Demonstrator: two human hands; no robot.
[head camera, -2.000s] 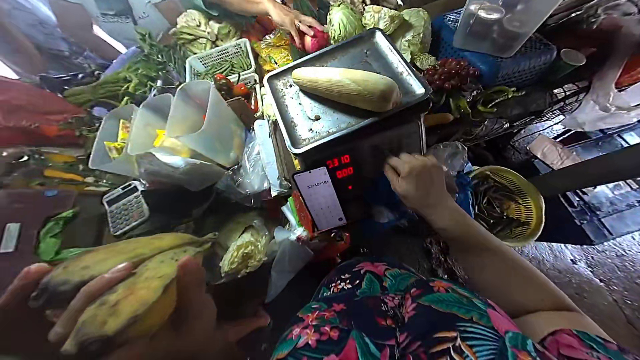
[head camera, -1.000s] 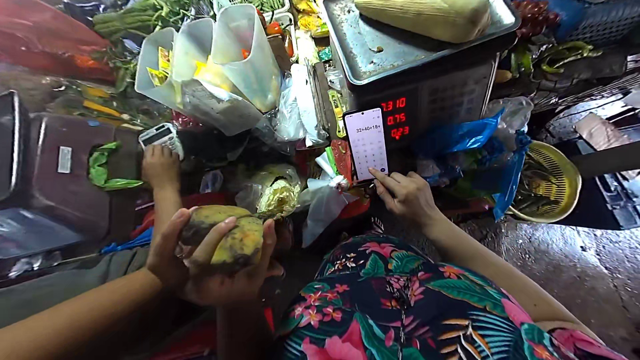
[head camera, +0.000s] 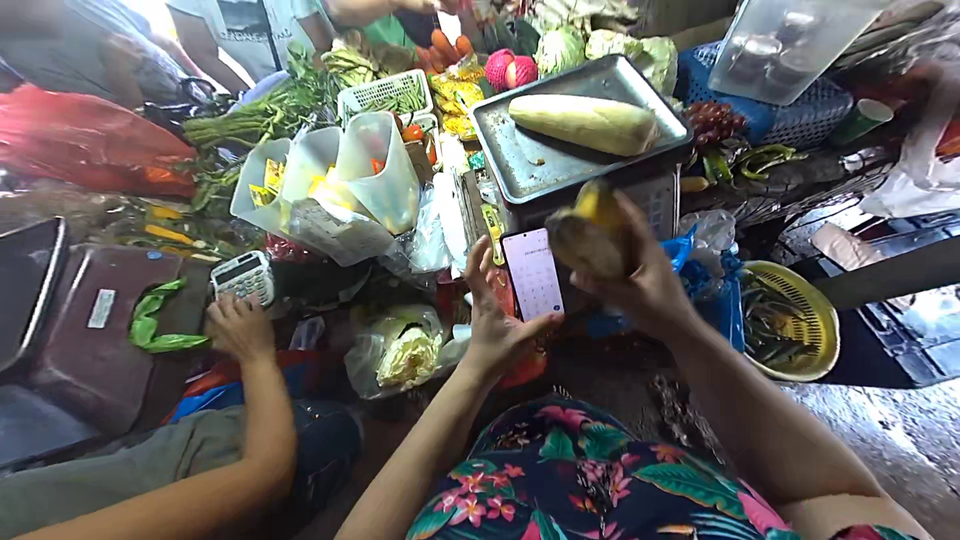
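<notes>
In my right hand (head camera: 637, 277) are yellow-green bananas (head camera: 592, 229), blurred, held in front of the scale below its metal tray (head camera: 517, 176). My left hand (head camera: 499, 322) has its thumb at the lower edge of a smartphone (head camera: 532, 274) that shows a calculator screen; the fingers are raised and spread to the phone's left, and whether they bear its weight is unclear. A large pale peeled vegetable (head camera: 581, 124) lies on the tray. The bananas hide much of the scale's front.
At left, a co-worker's hand (head camera: 241, 326) touches a white calculator (head camera: 244, 277). Translucent plastic bins (head camera: 379, 172) stand left of the scale. A bagged cauliflower-like vegetable (head camera: 411, 356) lies below them. A yellow basket (head camera: 821, 330) with green pods sits at right.
The bananas were in a pair of hands at the left a second ago; now my right hand has them by the scale. My right hand has left the phone screen and my left hand has come to the phone.
</notes>
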